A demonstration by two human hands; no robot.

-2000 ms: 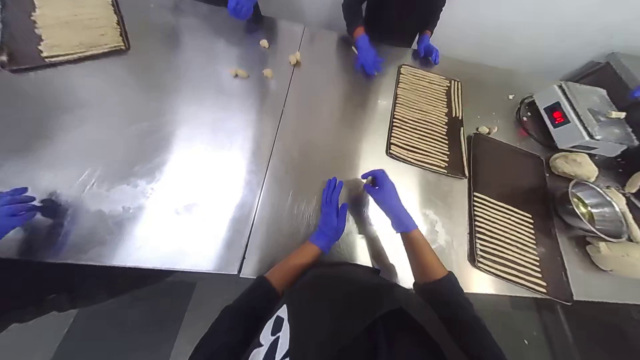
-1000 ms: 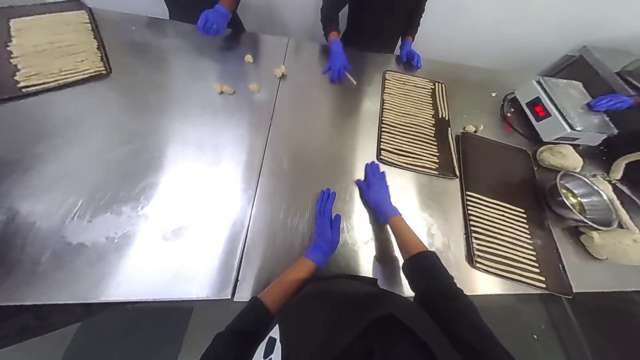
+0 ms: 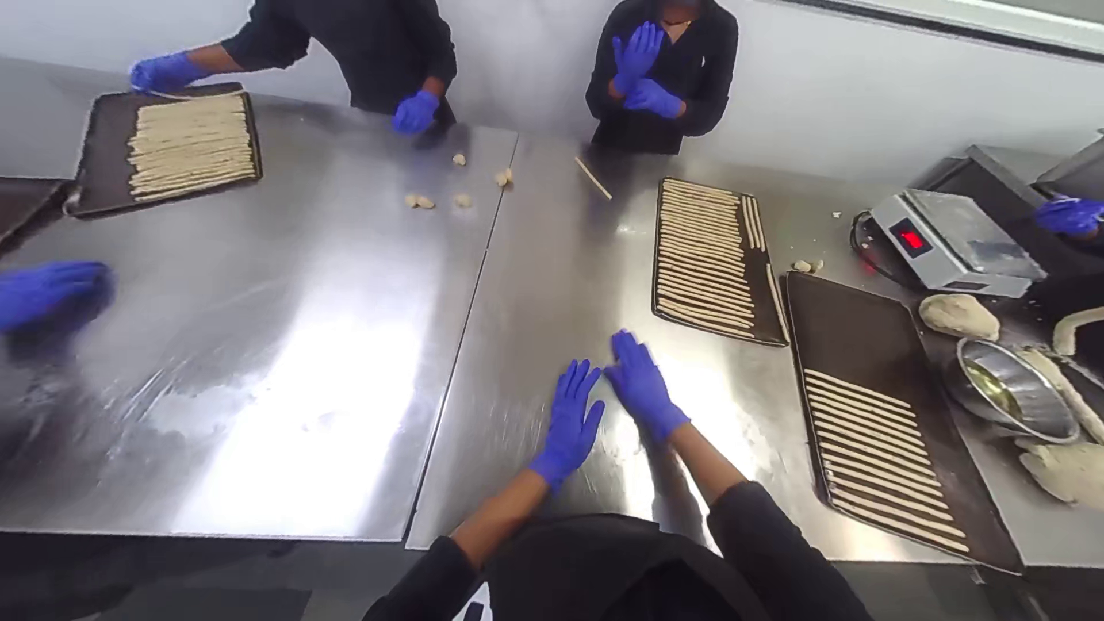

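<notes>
Both my hands wear blue gloves and lie palm down on the stainless steel table. My left hand has its fingers apart; whether anything lies under it is hidden. My right hand is just to its right, fingertips near those of the left, its palm also hidden. Right of my hands, a dark baking tray holds a row of thin dough sticks in its nearer half. Beyond it, another tray is largely covered with dough sticks.
Across the table stand two people in blue gloves, one at a filled tray. Small dough pieces and one dough stick lie on the steel. At right are a digital scale, a dough lump and a metal bowl.
My hands have come closer together. The person opposite has let go of a dough stick and raised both hands. Another person's hand has reached the far left tray. The view has shifted.
</notes>
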